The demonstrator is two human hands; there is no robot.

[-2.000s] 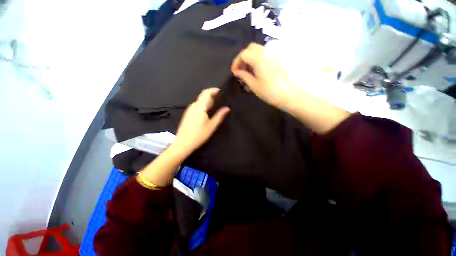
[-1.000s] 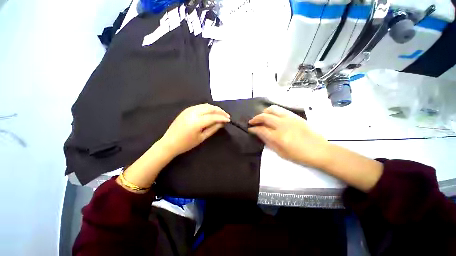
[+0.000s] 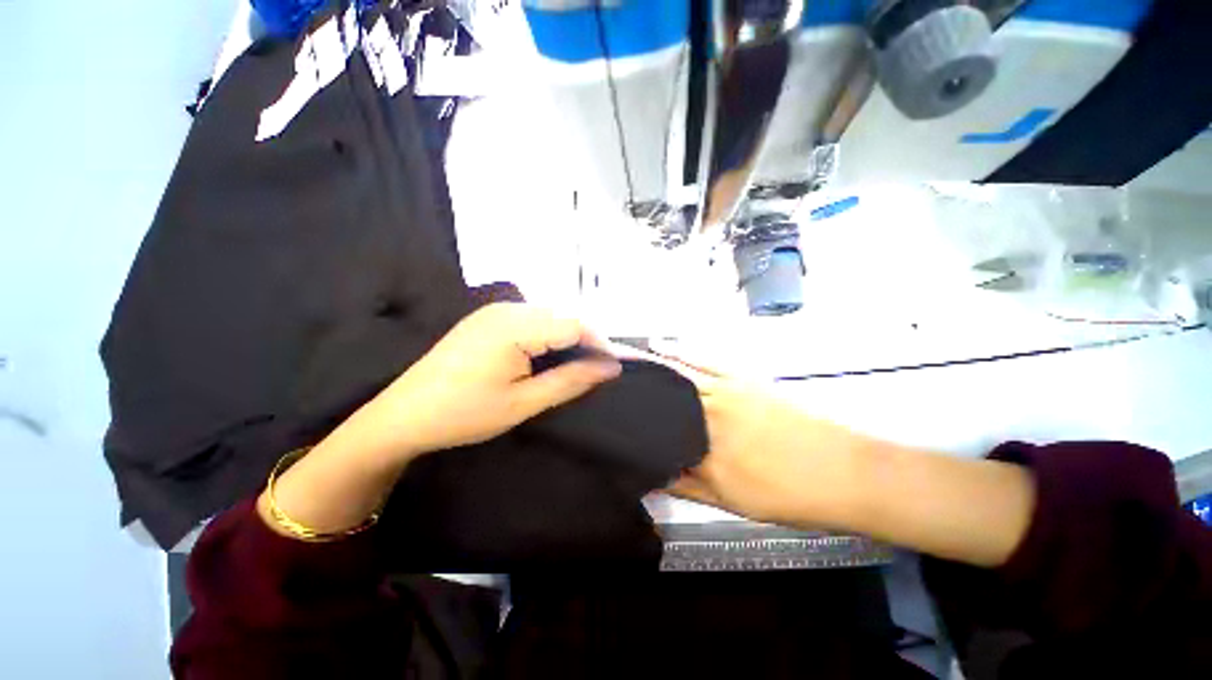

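Observation:
A dark brown-black fabric panel (image 3: 532,498) lies over the table's front edge, in front of the sewing machine. My left hand (image 3: 499,379) pinches the panel's upper edge between thumb and fingers. My right hand (image 3: 744,445) is at the panel's right side; a folded-over part of the fabric covers its fingers, so its grip is hidden. A stack of dark panels (image 3: 279,253) lies to the left. Small white labels (image 3: 319,73) are fanned on the stack's far end. The presser foot area (image 3: 678,226) is beyond my hands, with no fabric under it that I can see.
The white and blue sewing machine head (image 3: 824,80) stands at the back centre. A blue-grey attachment (image 3: 771,272) is right of the needle area. A clear plastic bag (image 3: 1097,259) lies at right. A ruler strip (image 3: 784,551) runs along the front edge. A blue bundle (image 3: 286,13) is at top left.
The panel has come from over the left stack to in front of the machine. Its right part is now folded over my right hand's fingers. The view has shifted toward the machine.

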